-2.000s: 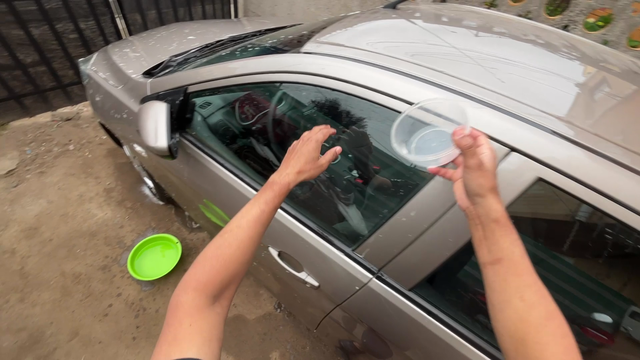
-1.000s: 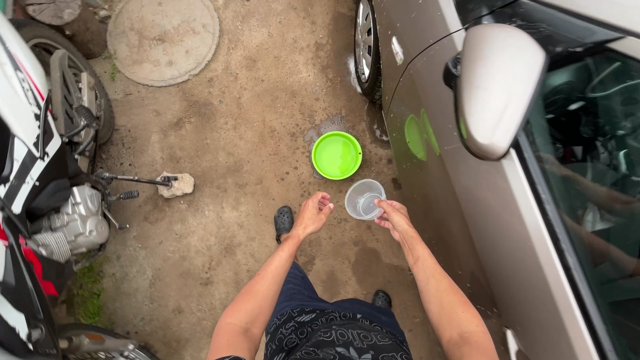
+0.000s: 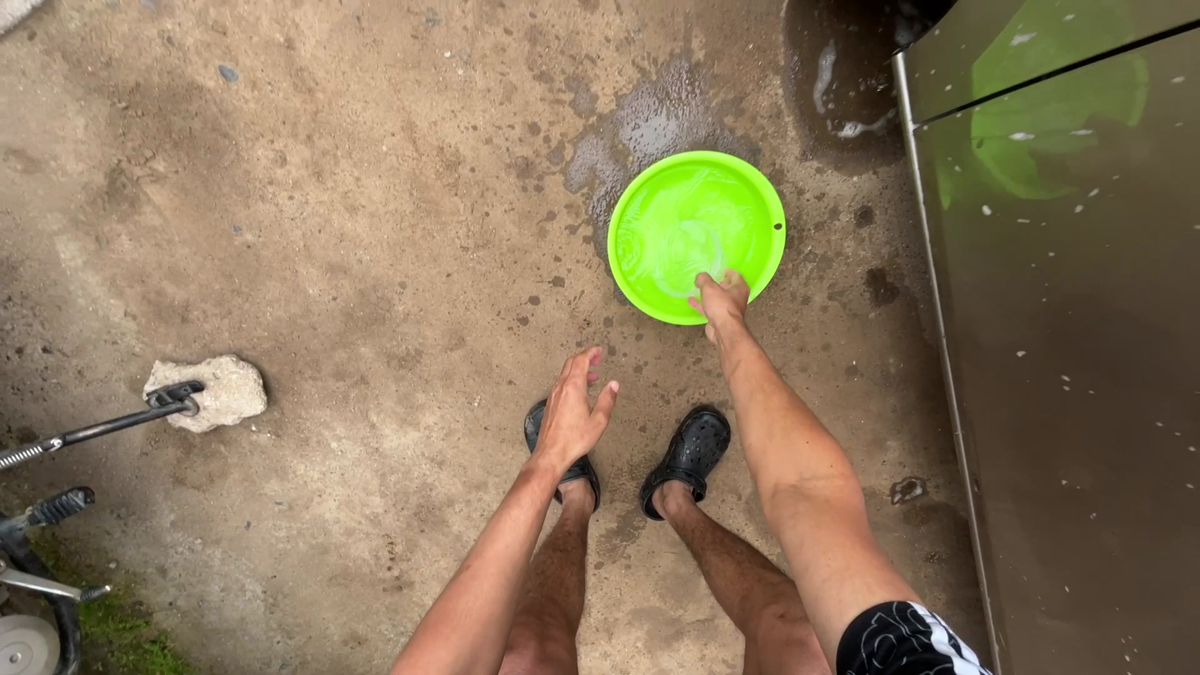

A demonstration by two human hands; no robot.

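Observation:
A bright green plastic basin (image 3: 647, 295) with water in it lies on the wet dirt ground. My right hand (image 3: 722, 298) reaches over its near rim and grips a clear plastic bowl (image 3: 689, 258), which is down in the water and hard to make out against the green. Left of the basin and nearer to me, my left hand (image 3: 577, 412) hangs above one black clog, fingers apart, holding nothing.
The car's lower side panel (image 3: 1069, 394) runs along the right, with foam flecks on it. At left, a motorcycle's kickstand (image 3: 112, 428) rests on a stone (image 3: 230, 392). My black clogs (image 3: 698, 450) stand just below the basin.
My right hand has lowered the clear bowl into the green basin; one second ago it held the bowl beside the basin. Earlier both hands were over the car. The view has tilted down.

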